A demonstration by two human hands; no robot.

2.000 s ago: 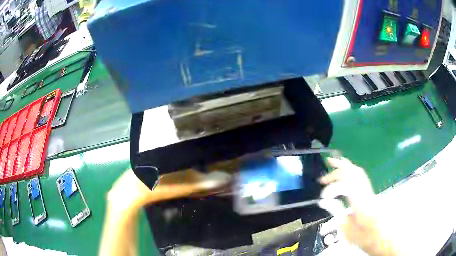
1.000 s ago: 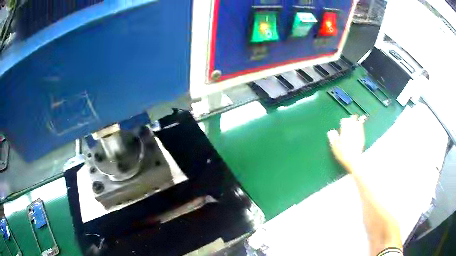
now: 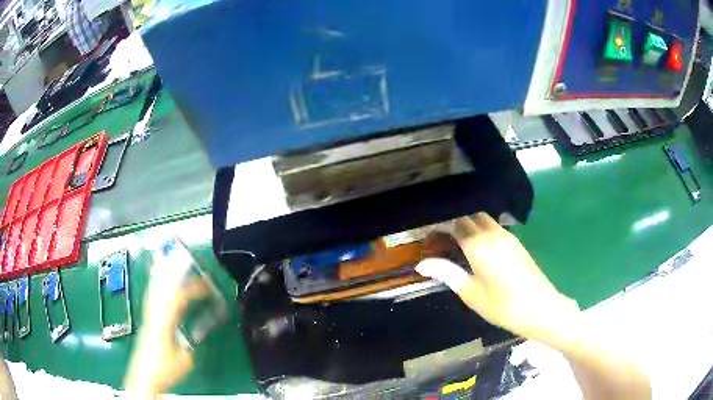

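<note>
A phone middle frame with a blue patch (image 3: 311,267) lies in the orange-brown press fixture (image 3: 383,259) under the press. My right hand (image 3: 500,273) is at its right end, with the white-tipped thumb at the near side and fingers at the far side, gripping it. My left hand (image 3: 166,316), blurred, holds another phone middle frame (image 3: 207,301), also blurred, at the green surface left of the press. The grey press head (image 3: 367,173) sits close under the blue housing (image 3: 344,70), above the fixture.
Several phone middle frames (image 3: 116,301) lie in a row at left, beside the red tray (image 3: 47,207). Black padding (image 3: 313,336) surrounds the fixture. The control panel (image 3: 625,51) is upper right, above a black tray (image 3: 614,129). Another frame (image 3: 683,173) lies far right.
The view has swung back left. My right hand has moved from the right-hand surface to the fixture. My left hand has come into view with a frame. The press head has risen from its lowered position.
</note>
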